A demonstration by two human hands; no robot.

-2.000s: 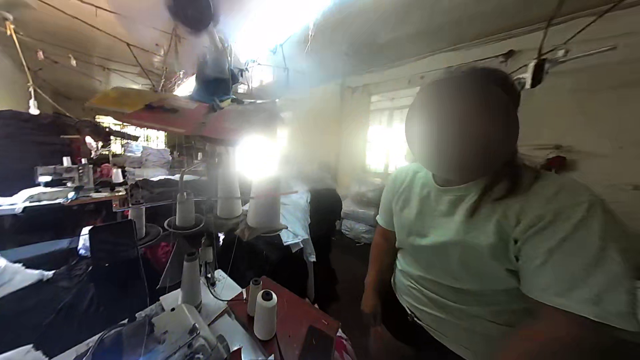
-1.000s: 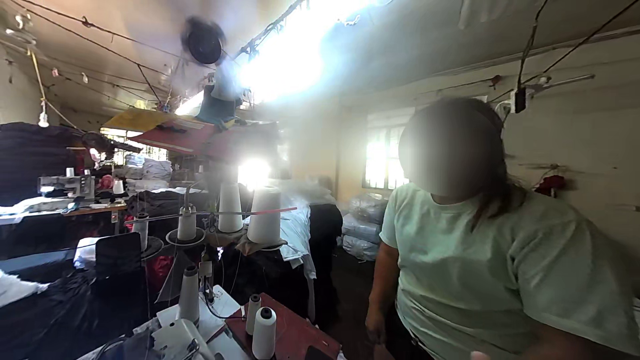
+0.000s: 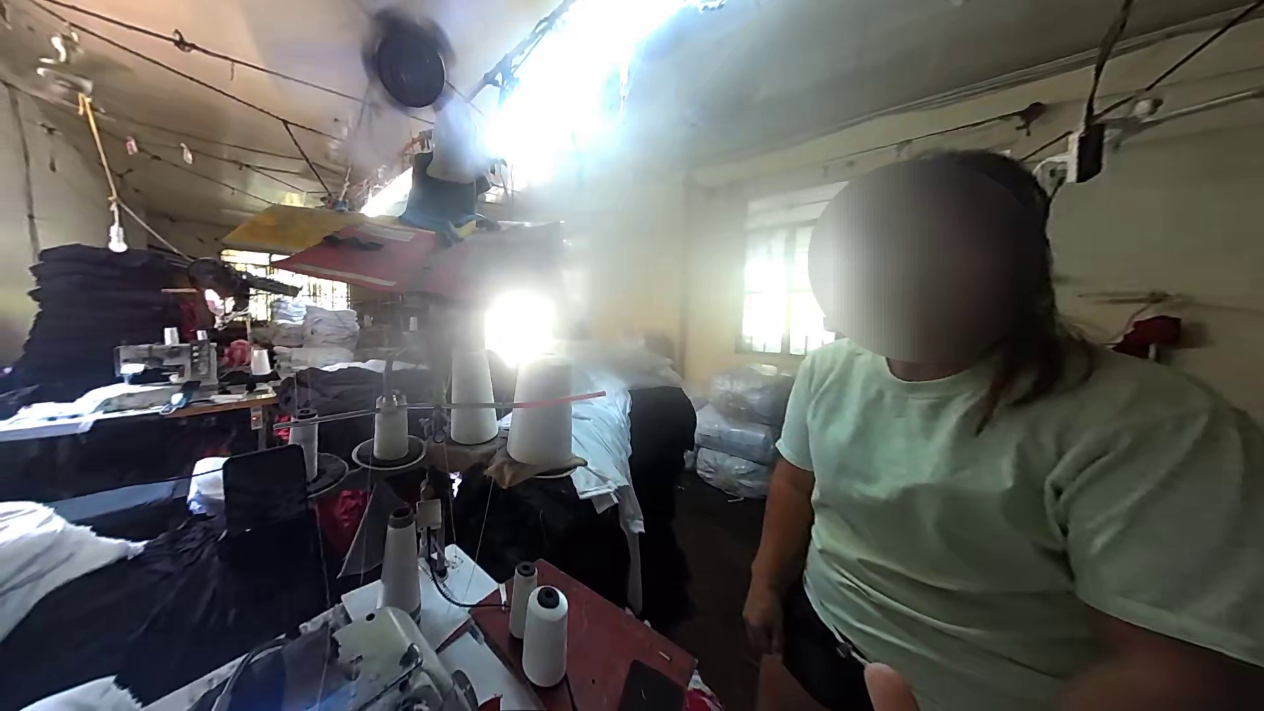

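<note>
Neither my left hand nor my right hand can be made out. A fingertip point(image 3: 889, 686) shows at the bottom edge; whose it is cannot be told. Below me is a sewing machine point(image 3: 385, 652), its lower part cut off by the frame. White thread cones stand around it: a small cone point(image 3: 545, 637) and a smaller one point(image 3: 523, 599) on a red board point(image 3: 622, 632), and a taller cone point(image 3: 400, 563) beside the machine head. Bigger cones point(image 3: 540, 410) sit up on the thread stand.
A person in a light green T-shirt point(image 3: 948, 513) is close on the right, one arm hanging down. Dark cloth point(image 3: 197, 592) lies at the left. Behind are another sewing machine point(image 3: 168, 363), stacked dark fabric point(image 3: 99, 306), plastic-wrapped bundles point(image 3: 736, 434) and a hanging lamp bulb point(image 3: 117, 237).
The view has tilted a little. The person in green has shifted slightly, and a fingertip now stands out at the bottom edge.
</note>
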